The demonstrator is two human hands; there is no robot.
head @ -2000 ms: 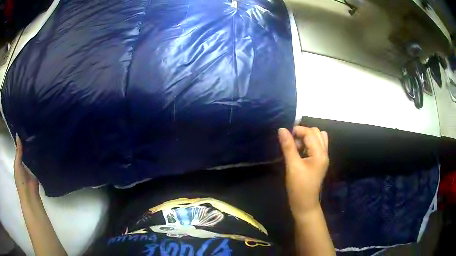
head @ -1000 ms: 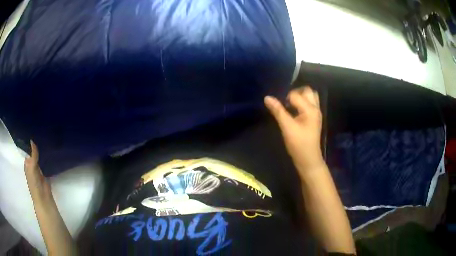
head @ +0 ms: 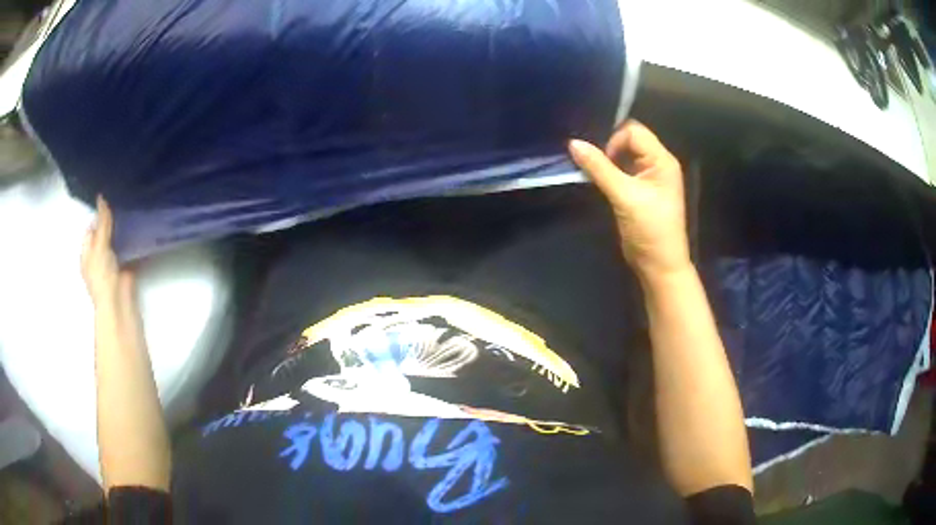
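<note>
A large glossy navy shell fabric panel point(head: 339, 113) with a thin white edge spreads across the top of the view. Its near edge runs between my hands above the dark printed shirt. My left hand point(head: 106, 251) grips the panel's near left corner, with part of the fingers hidden by the fabric. My right hand point(head: 641, 190) pinches the near right corner between thumb and fingers. The needle and presser foot are out of the picture.
The white table point(head: 739, 51) has a curved front edge at upper right. Dark scissors point(head: 872, 62) lie at its far right. Another navy panel point(head: 821, 338) with white edges hangs at lower right. A white rounded surface point(head: 51, 308) is at left.
The panel's near edge and both hands sit higher in the view than before. The view has tilted down, with more of the shirt showing. Both hands keep hold of the corners.
</note>
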